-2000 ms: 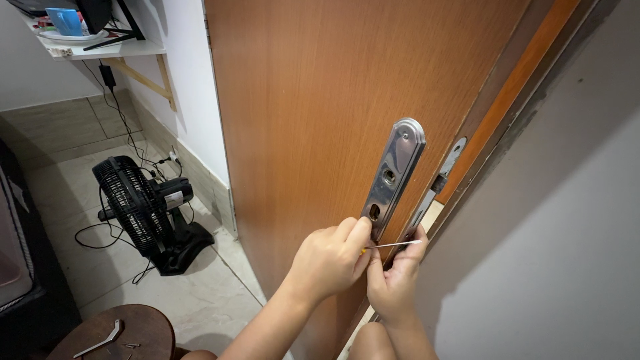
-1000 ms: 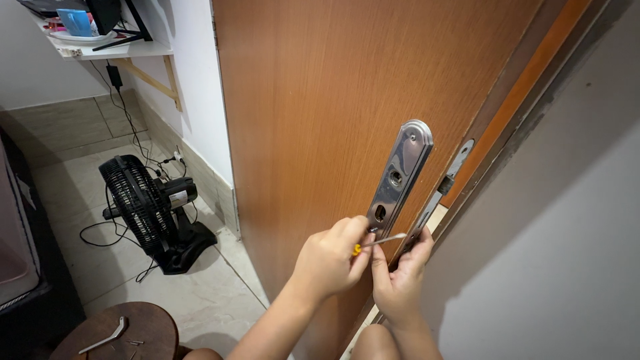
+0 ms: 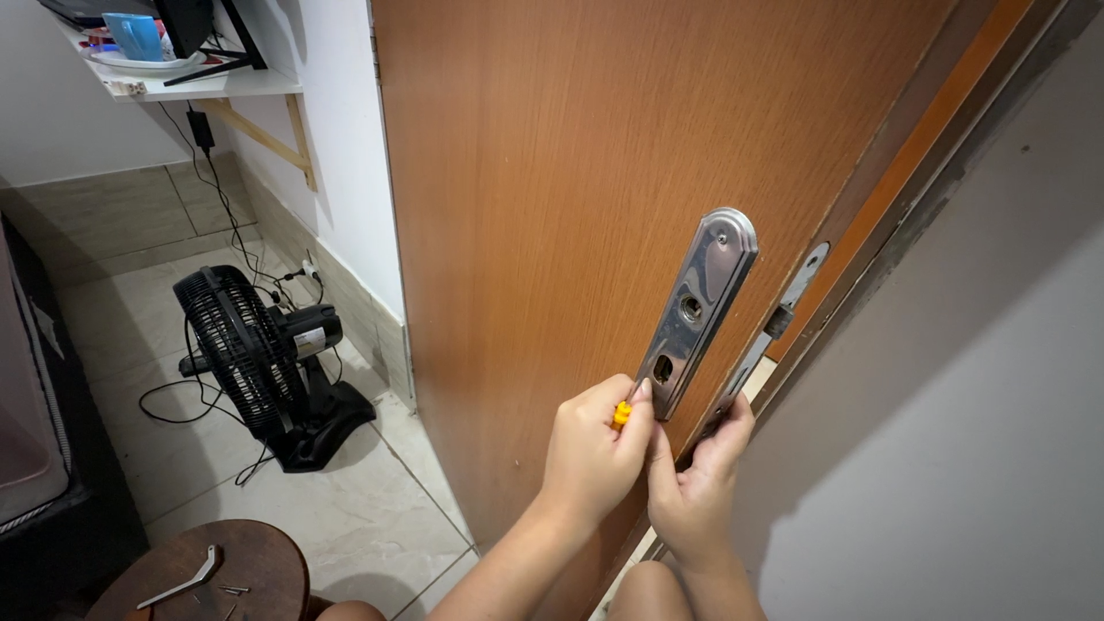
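Observation:
A chrome door plate (image 3: 705, 276) with two openings lies along the brown wooden door (image 3: 535, 216). At its lower end, my left hand (image 3: 599, 448) pinches a small tool by its yellow handle (image 3: 621, 415); the tool's shaft is hidden. My right hand (image 3: 700, 483) is close beside it, thumb near the plate's bottom end and fingers around the door's edge, over the lower part of the metal lock faceplate (image 3: 804, 274). Whether the right fingertips hold anything small cannot be seen. A latch (image 3: 779, 322) shows in the faceplate.
A round wooden stool (image 3: 267, 561) at the lower left bears a metal door handle (image 3: 185, 580) and several screws (image 3: 233, 590). A black fan (image 3: 250, 354) and cables are on the tiled floor. A grey wall (image 3: 949, 414) stands right of the door frame.
The tool's thin shaft, seen earlier pointing right across toward my right hand, is now out of sight. My left hand has turned the tool and is up against the plate's lower end.

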